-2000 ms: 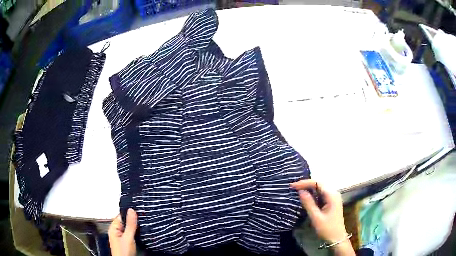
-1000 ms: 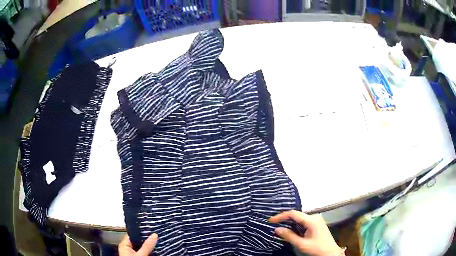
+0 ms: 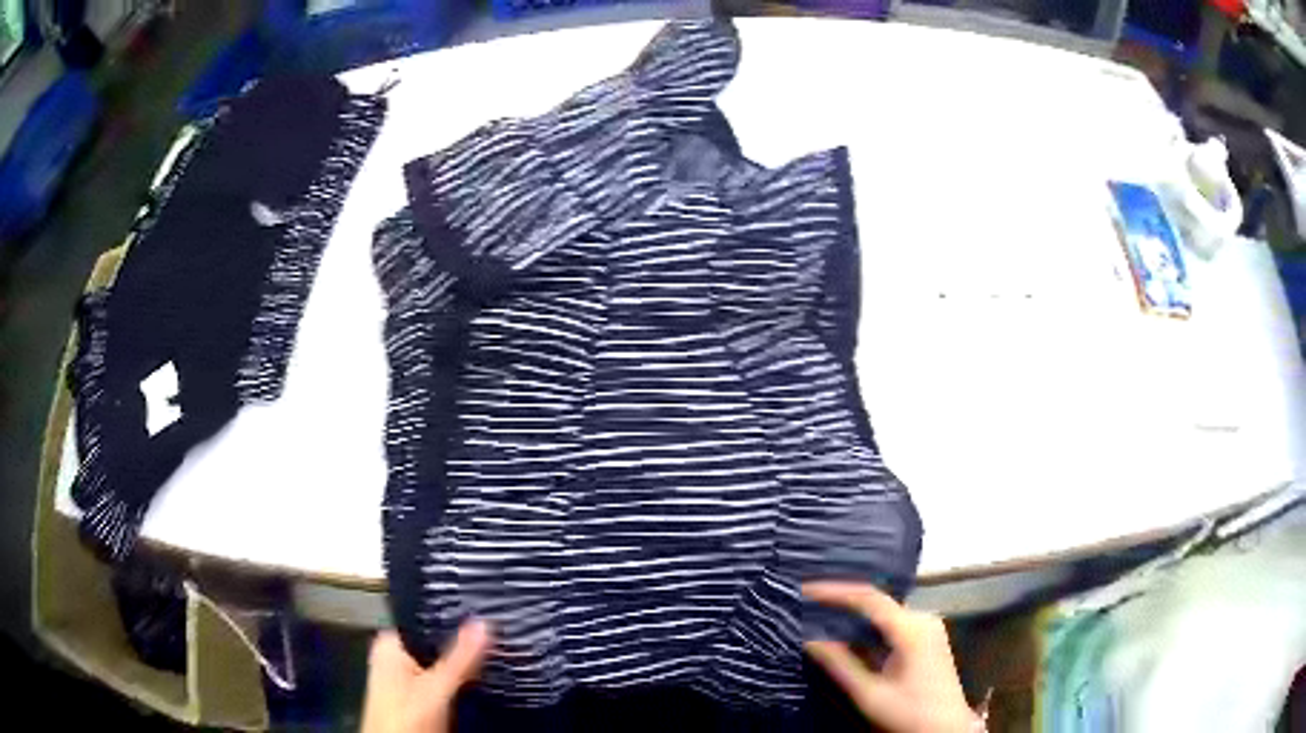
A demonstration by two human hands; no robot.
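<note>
A black garment with thin white stripes and ruffles (image 3: pixel 659 415) lies on the white table (image 3: pixel 988 415), its lower part reaching over the front edge. Black bands run along its left side and its upper flaps. My left hand (image 3: pixel 423 685) grips its lower left edge between thumb and fingers. My right hand (image 3: pixel 888 662) is at its lower right, thumb and fingers pinching the striped cloth near the edge. The fingertips are slightly blurred. The garment's bottom end is cut off by the frame.
Stacked black garments with striped edges (image 3: pixel 201 272) lie at the table's left, with a white tag (image 3: pixel 161 398). A cardboard carton (image 3: pixel 158 659) stands below left. A blue-and-white packet (image 3: pixel 1150 248) and a white item (image 3: pixel 1212 186) lie at the right. Plastic-like sheets (image 3: pixel 1189 630) are at lower right.
The garment and table first shift down, then up and right in view. My right hand has moved inward along the garment's lower right. My left hand stays on the lower left edge.
</note>
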